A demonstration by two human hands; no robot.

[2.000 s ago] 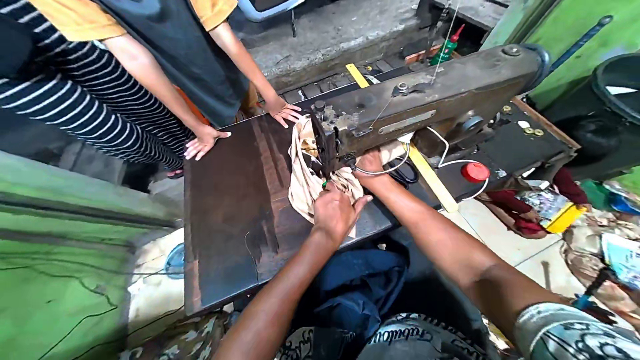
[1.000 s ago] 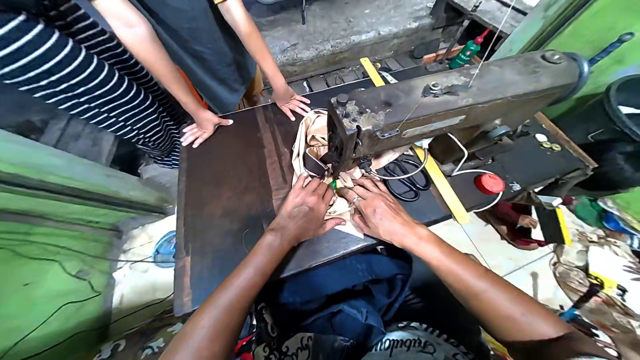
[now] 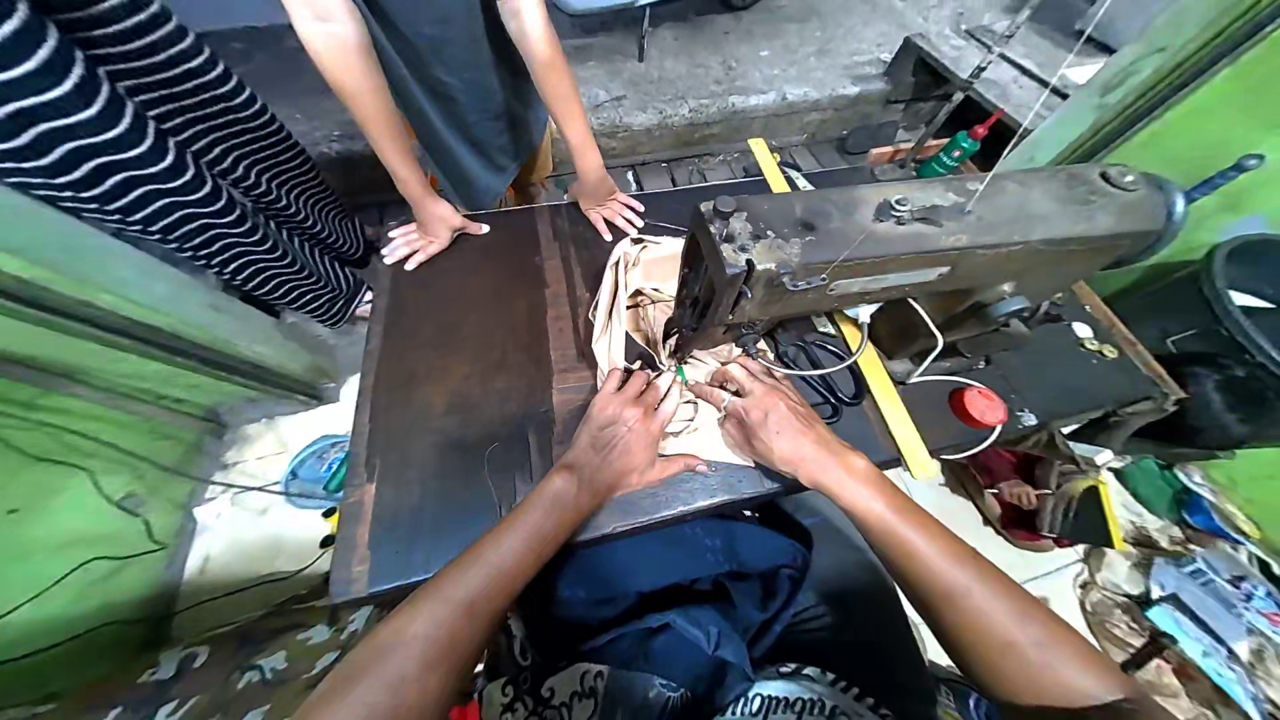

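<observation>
A beige cloth (image 3: 640, 285) lies bunched under the needle end of an old industrial sewing machine (image 3: 930, 230). My left hand (image 3: 625, 430) presses on the cloth's near left part, its fingers close to the needle area and its thumb stretched over the table's edge. Opposite it, my right hand (image 3: 765, 410), with a ring on one finger, rests on the cloth with bent fingers. Between the two hands shows a small green thing (image 3: 681, 374) at the needle. Whether either hand pinches the cloth cannot be told. The machine's head hides part of the cloth.
Another person's hands (image 3: 432, 232) rest on the far edge of the dark sewing table (image 3: 460, 400). Right of my right hand lie black-handled scissors (image 3: 825, 375), a yellow ruler (image 3: 885, 395) and a red round object (image 3: 978, 407). A green bottle (image 3: 950, 152) stands behind the machine. Dark blue cloth (image 3: 670, 600) covers my lap.
My right hand has come out from beside the machine's head to the near side of the cloth, close to my left hand. The scissors, largely hidden two seconds ago, show more.
</observation>
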